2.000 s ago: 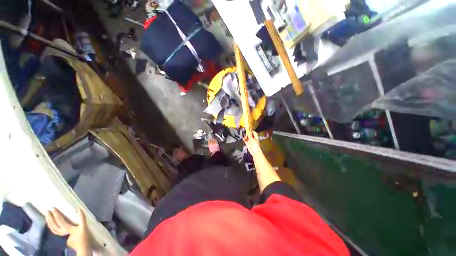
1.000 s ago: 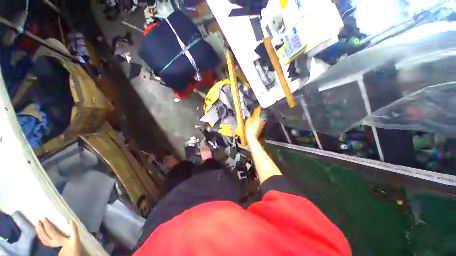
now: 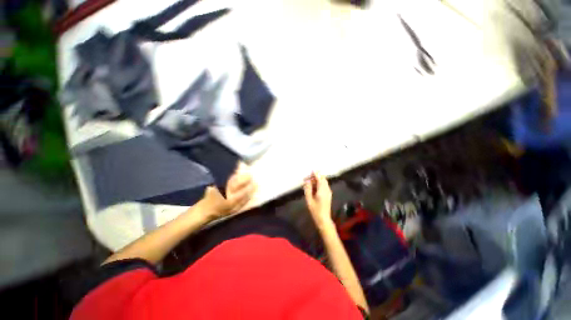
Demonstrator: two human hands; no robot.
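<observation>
The frame is blurred. My left hand point(image 3: 230, 192) is at the table's front edge, at the tip of a dark fabric piece point(image 3: 216, 159); whether its fingers grip the cloth is unclear. My right hand point(image 3: 318, 189) is just off the table edge to the right, fingers bent together; I cannot tell if something small is in it. A large grey panel point(image 3: 141, 170) lies flat on the left of the white table point(image 3: 350, 94). Grey and black scraps point(image 3: 116, 75) lie crumpled behind it. A dark pointed piece point(image 3: 253, 97) lies right of them.
Dark shears point(image 3: 417, 47) lie toward the table's back right. A person in blue point(image 3: 543, 122) stands at the far right. Below the table edge are a dark and red bundle point(image 3: 375, 247) and scattered floor scraps point(image 3: 407, 190).
The view has turned from the floor and shelves to the table. The wooden sticks are out of view, and my right hand no longer reaches to them. My left hand is now by the dark fabric.
</observation>
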